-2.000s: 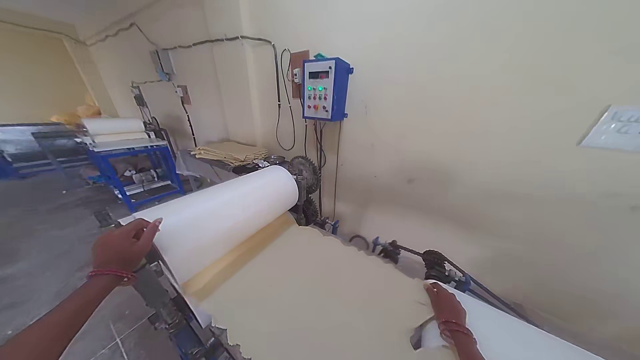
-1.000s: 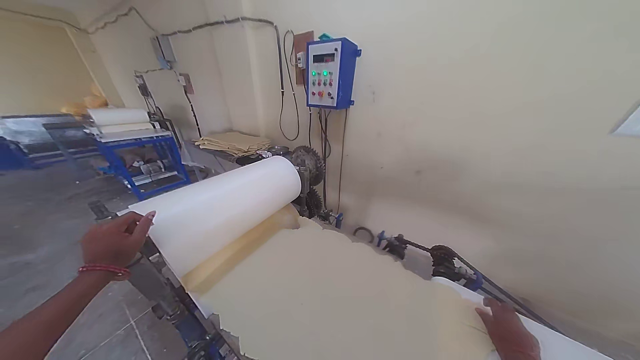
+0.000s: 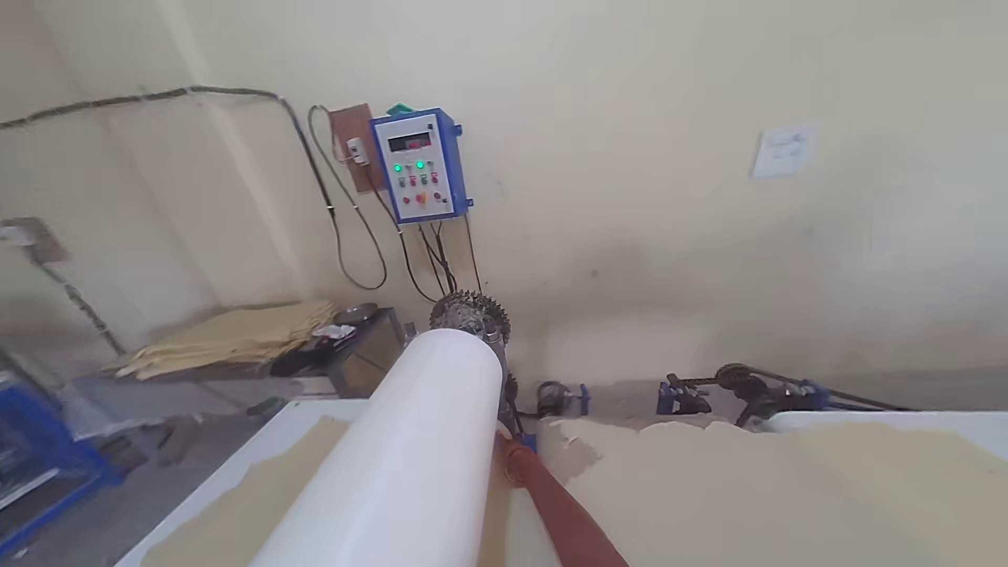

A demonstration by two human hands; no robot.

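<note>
My right hand reaches in from the bottom beside the far end of a large white roller. A red band is on its wrist, and its fingers are partly hidden by the roller, so whether they hold anything is unclear. To the right of the arm lies a wide, thin cream-coloured sheet with a ragged far edge, partly over a white surface. More of the cream material shows left of the roller on a white bed. My left hand is out of view.
A toothed gear stands at the roller's far end. Behind it, a blue control box with lit green lamps hangs on the wall above cables. Stacked cream sheets lie on a side table. A chain drive runs along the wall.
My right hand has moved from the sheet's right side to the roller's far end. My left hand, earlier at the roller's near end, has left the view. The view has swung right.
</note>
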